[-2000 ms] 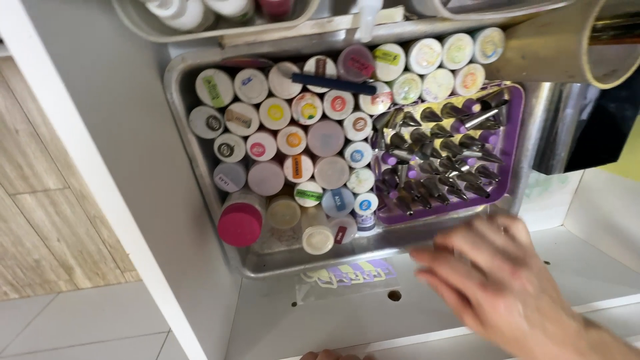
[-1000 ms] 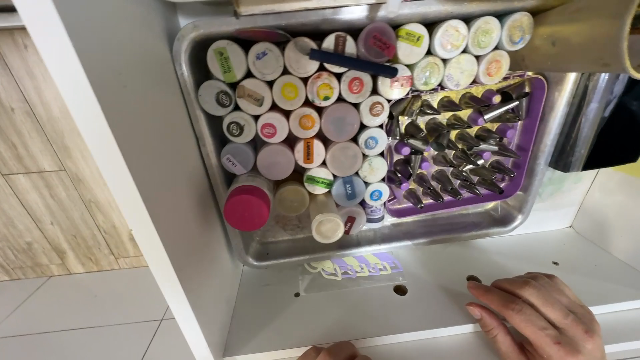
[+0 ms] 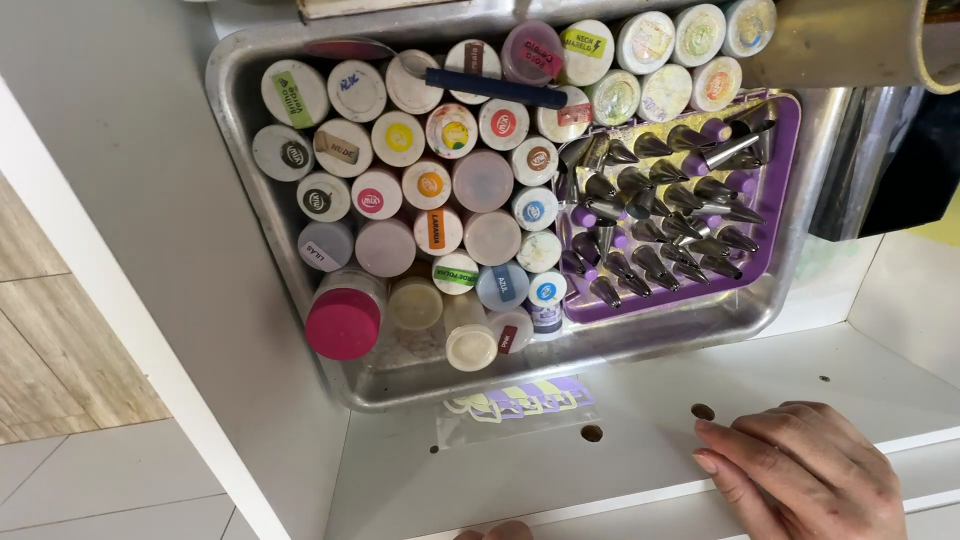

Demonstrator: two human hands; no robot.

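Observation:
My right hand (image 3: 810, 469) is at the lower right over the white drawer's front edge, fingers bent, nothing seen in it. Of my left hand (image 3: 495, 531), only fingertips show at the bottom edge, by the drawer front; its hold is hidden. Beyond both hands lies a metal tray (image 3: 360, 382) with many small lidded jars (image 3: 480, 180), one with a bright pink lid (image 3: 343, 322). A dark-blue-handled tool (image 3: 495, 88) rests across the lids. At the tray's right, a purple plastic container (image 3: 780, 195) holds many metal piping tips (image 3: 652, 210).
A clear packet with purple and yellow-green pieces (image 3: 525, 397) lies in front of the tray. The white drawer wall (image 3: 187, 187) rises at left, with wood-look floor (image 3: 67, 337) beyond. A beige cylindrical container (image 3: 840, 45) and a black item (image 3: 907, 165) stand at right.
My right hand has drawn back from beside the tray's lower right corner to the drawer's front edge. The view has moved closer to the tray.

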